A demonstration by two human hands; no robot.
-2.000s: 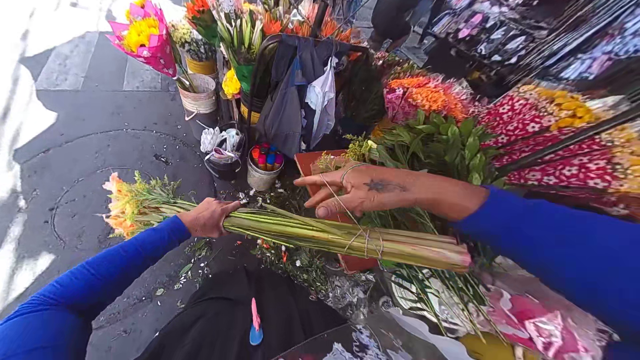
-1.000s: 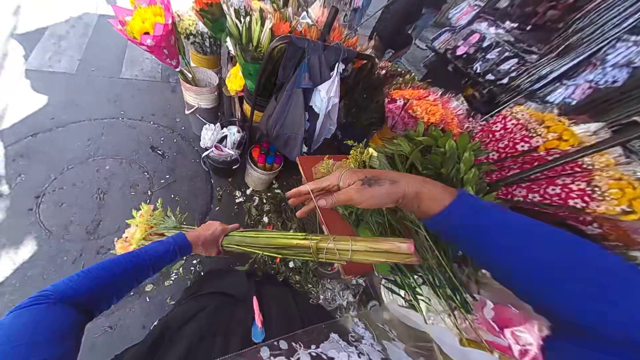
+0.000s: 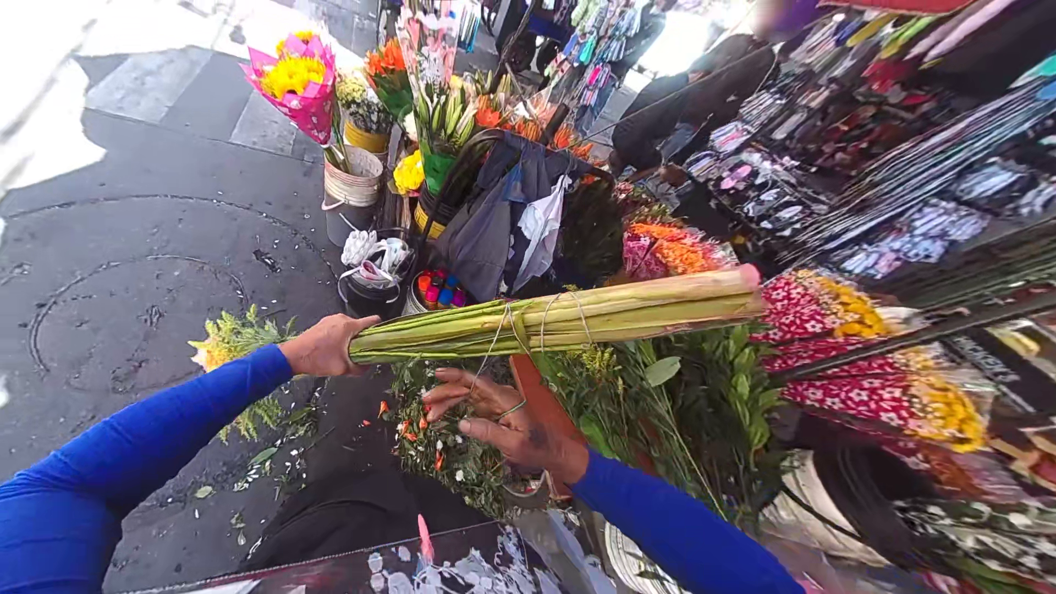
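My left hand [image 3: 326, 346] is closed around a long bundle of green flower stems [image 3: 577, 318], which lies across the view with its cut ends at the right. The flower heads [image 3: 219, 351] and feathery foliage stick out at the left, partly behind my left sleeve. Several turns of thin string [image 3: 502, 330] go round the middle of the stems. From them a length runs down to my right hand [image 3: 499, 421], which is below the bundle with its fingers spread and a loop of the string about it.
Behind the bundle stand a bucket with markers or similar coloured items [image 3: 440, 290], a dark bucket [image 3: 371, 293] and a pink-wrapped bouquet [image 3: 301, 87]. Leafy greens [image 3: 693, 412] and red and yellow wrapped flowers [image 3: 858, 363] are at the right. Cut leaves and petals [image 3: 450, 445] are scattered below.
My right hand has gone from above the bundle to below it, the string still running to it. The stem ends have risen on the right.
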